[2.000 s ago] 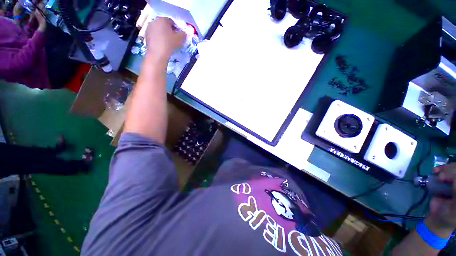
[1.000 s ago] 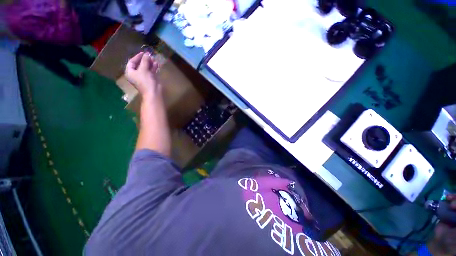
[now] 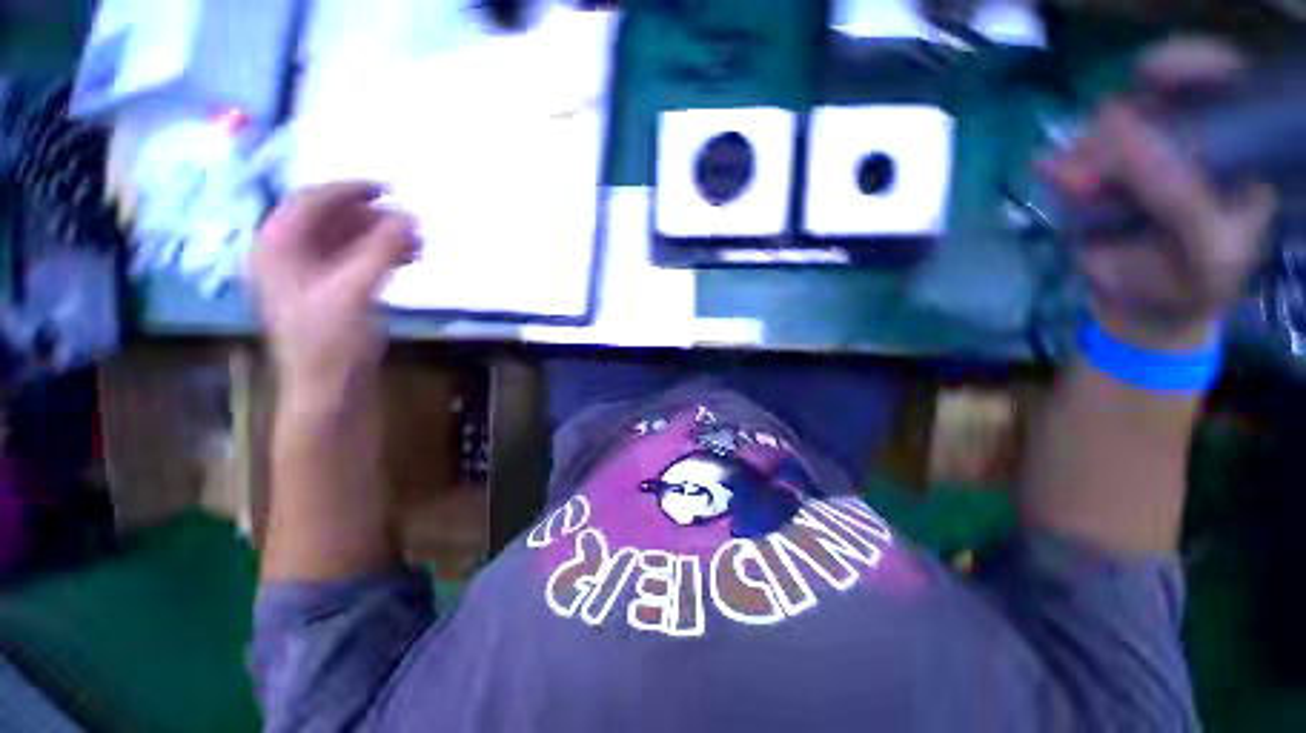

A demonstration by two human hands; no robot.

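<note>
The fixture's two white square plates point(image 3: 723, 175) lie on a dark base at the centre right. The left plate's round hole holds a dark round part; the right plate point(image 3: 877, 172) has a smaller dark hole. My left hand point(image 3: 332, 258) is blurred over the left front of the white mat point(image 3: 473, 172), fingers curled; whether it holds anything cannot be told. My right hand point(image 3: 1167, 215), with a blue wristband, is shut on the grey electric screwdriver point(image 3: 1260, 129), raised to the right of the fixture. The driver's tip is not clear.
A pile of small whitish parts point(image 3: 194, 201) lies left of the mat, below a white box point(image 3: 172, 50). Brown cardboard boxes point(image 3: 165, 437) stand under the bench edge. Thin cables lie near my right hand. Small dark parts lie blurred behind the fixture.
My left hand has moved from the cardboard box up over the mat. My right hand has risen fully into view with the screwdriver. The view has turned and shifted towards the right.
</note>
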